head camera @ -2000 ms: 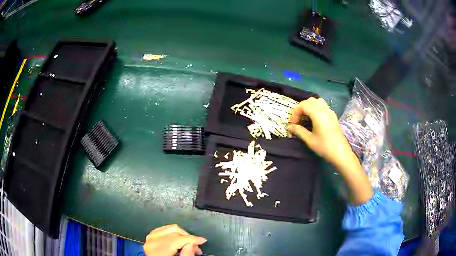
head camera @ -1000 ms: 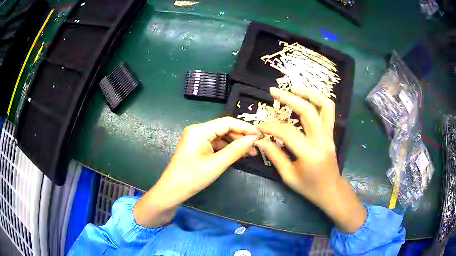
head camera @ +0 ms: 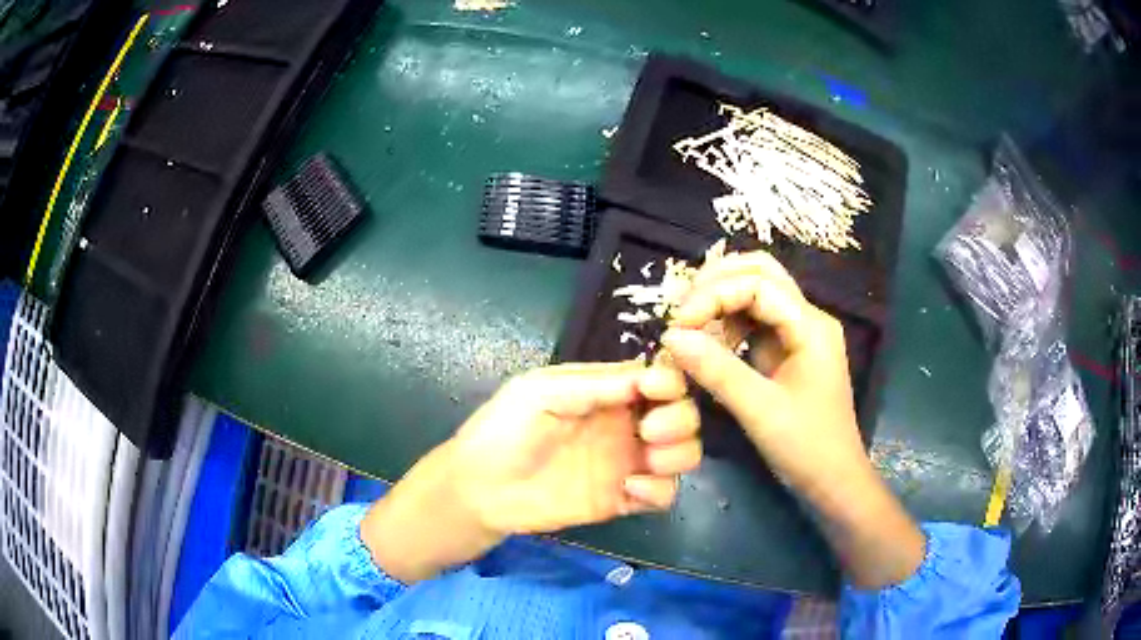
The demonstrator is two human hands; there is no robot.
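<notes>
My left hand [head camera: 582, 444] and my right hand [head camera: 770, 363] meet fingertip to fingertip over the near parts tray [head camera: 588, 300]. A small dark bit shows between the fingertips, probably a black plastic housing; most of it is hidden by the fingers. Short metal contacts [head camera: 641, 298] lie in the near tray, partly covered by my right hand. Long metal strips [head camera: 788, 181] lie heaped in the far tray [head camera: 651, 119]. A row of housings [head camera: 538, 215] sits against the left side of the trays, with some pale metal on it.
A second row of housings [head camera: 313, 215] lies farther left, beside the large black compartment tray [head camera: 150, 231]. Clear plastic bags [head camera: 1020, 313] lie at the right. White slotted crates [head camera: 63, 438] stand at the lower left. A blue patch [head camera: 845, 90] is on the bench behind the trays.
Since the oldest frame, my right hand has come from the far tray to my left hand. Since one second ago, my left hand has turned, its fingers curling more. The view has shifted too.
</notes>
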